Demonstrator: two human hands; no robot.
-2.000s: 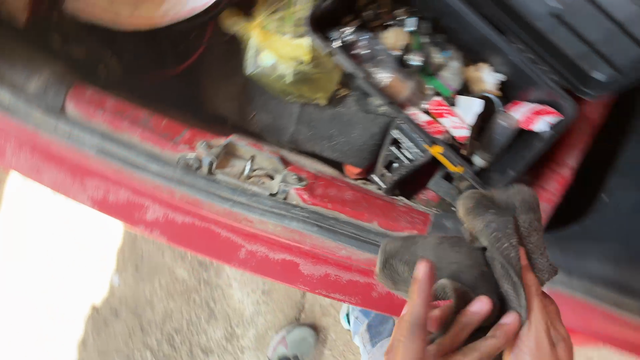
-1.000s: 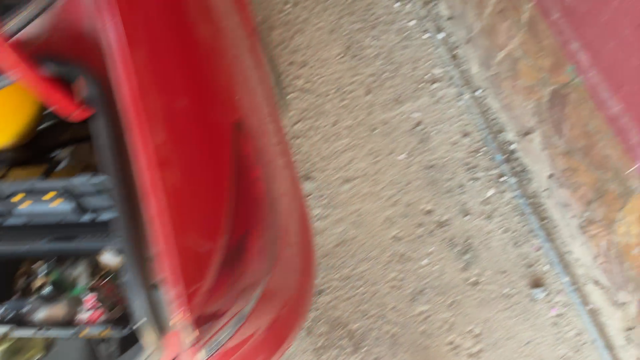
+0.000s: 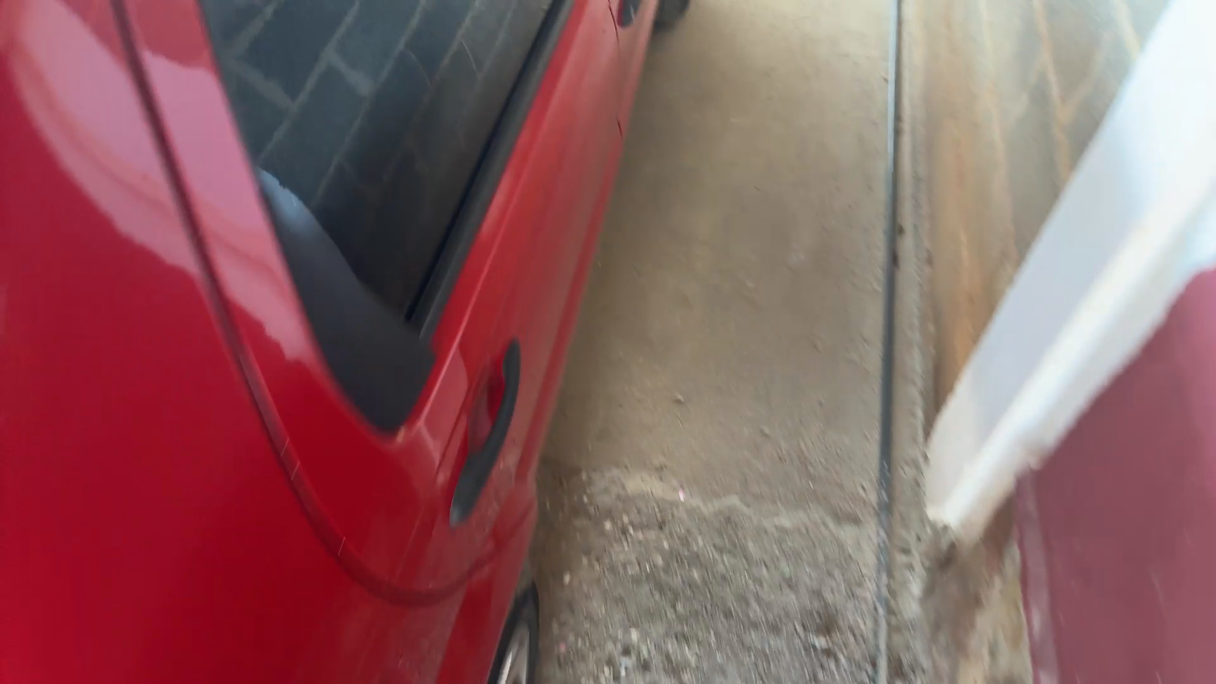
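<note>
Neither my left hand nor my right hand is in the head view, so what they hold cannot be seen. The side of a red car [image 3: 114, 456] fills the left of the view. Its rear door has a black door handle [image 3: 489, 446] and a dark window [image 3: 370, 142] with brick-like lines reflected in it. Part of a wheel [image 3: 518, 641] shows at the bottom, below the red bodywork.
A strip of concrete ground [image 3: 741, 237] runs beside the car, with rough gravel [image 3: 712, 589] nearer. A thin cable or pipe [image 3: 889, 332] lies along the wall base. A white post or panel [image 3: 1073, 285] and a dark red surface [image 3: 1130, 503] stand at right.
The view has swung from the car's open cargo area with a toolbox to the car's side. Two seconds ago my hands were on grey gloves or cloth; both are now out of view.
</note>
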